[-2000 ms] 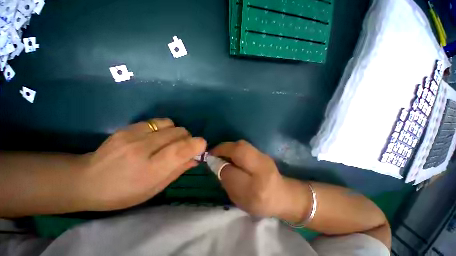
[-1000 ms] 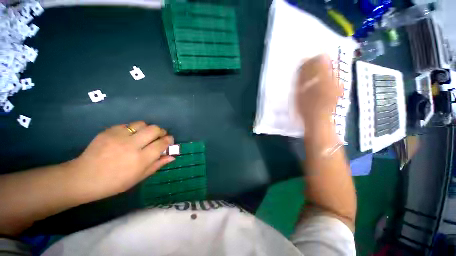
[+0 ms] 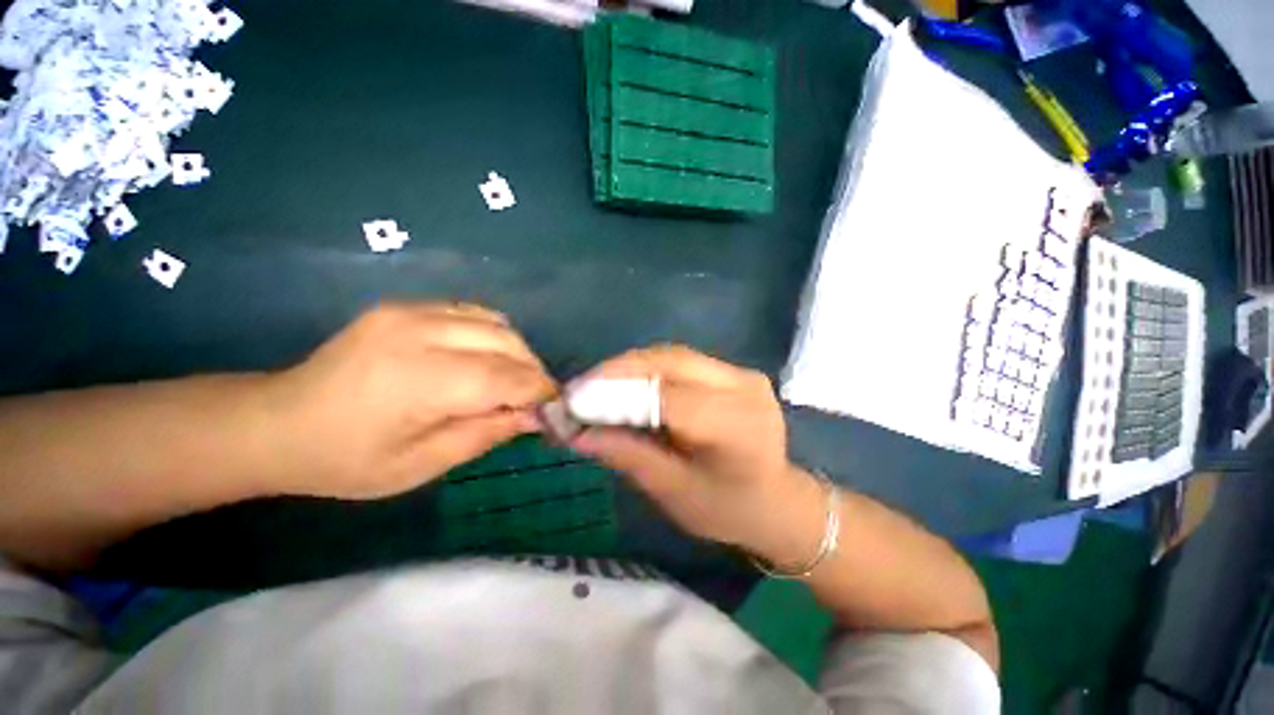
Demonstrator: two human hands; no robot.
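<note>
My left hand (image 3: 419, 398) and my right hand (image 3: 692, 426) meet in front of me. Their fingertips pinch a small part (image 3: 558, 419) with a greyish, blurred face. My right hand wears a white finger cot. The part is held above the far edge of a green circuit board panel (image 3: 531, 500), which shows below the hands with dark row lines. The hands hide the panel's upper edge, so a part on it cannot be seen.
A stack of green panels (image 3: 685, 119) lies beyond the hands. Loose tabbed white liners (image 3: 384, 235) lie nearer, with a heap of them (image 3: 91, 119) at far left. At right are a white foam sheet stack (image 3: 915, 238) with dark-outlined squares and a gridded tray (image 3: 1153, 370).
My right hand has come back left from the white sheet stack and now meets my left hand. The fingertips now hold a small part between them. The view has shifted.
</note>
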